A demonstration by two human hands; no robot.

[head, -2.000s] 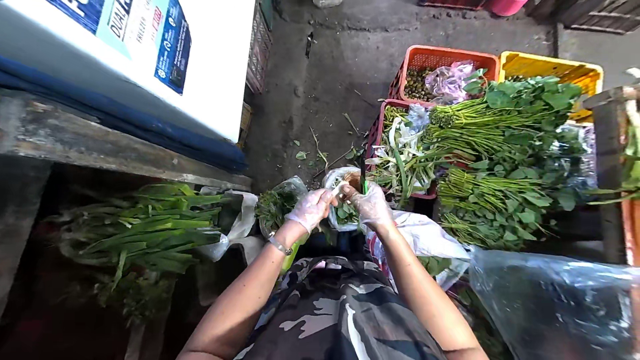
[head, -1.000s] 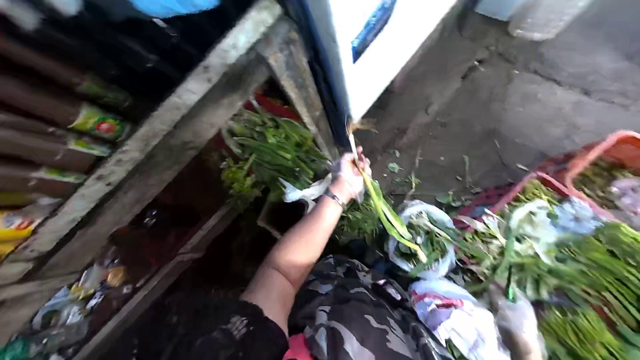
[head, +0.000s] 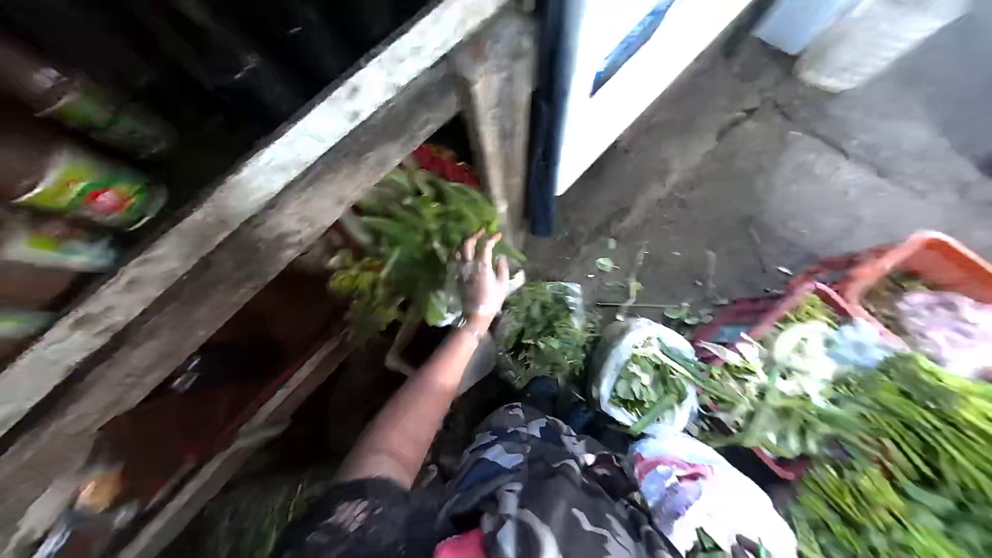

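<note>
My left hand (head: pixel 482 280), in a thin clear plastic glove, reaches out with fingers apart over the right edge of a pile of leafy greens (head: pixel 415 232) under the wooden shelf. Whether its fingertips touch the leaves is blurred. A translucent bag of feathery greens (head: pixel 546 329) lies just right of my wrist. Beside it stands an open white plastic bag with green leaves (head: pixel 647 380) and long green stalks across its rim. My right hand is out of view.
A weathered wooden beam (head: pixel 256 186) crosses the left side. A white box (head: pixel 612 85) stands at the top. Red and orange crates (head: pixel 930 252) and bundled leafy greens (head: pixel 914 442) are at the right. A white sack (head: pixel 732 496) lies near my lap.
The long green stalk my left hand held one second ago is no longer in it; that hand is now at the greens under the shelf. My right hand has left the view.
</note>
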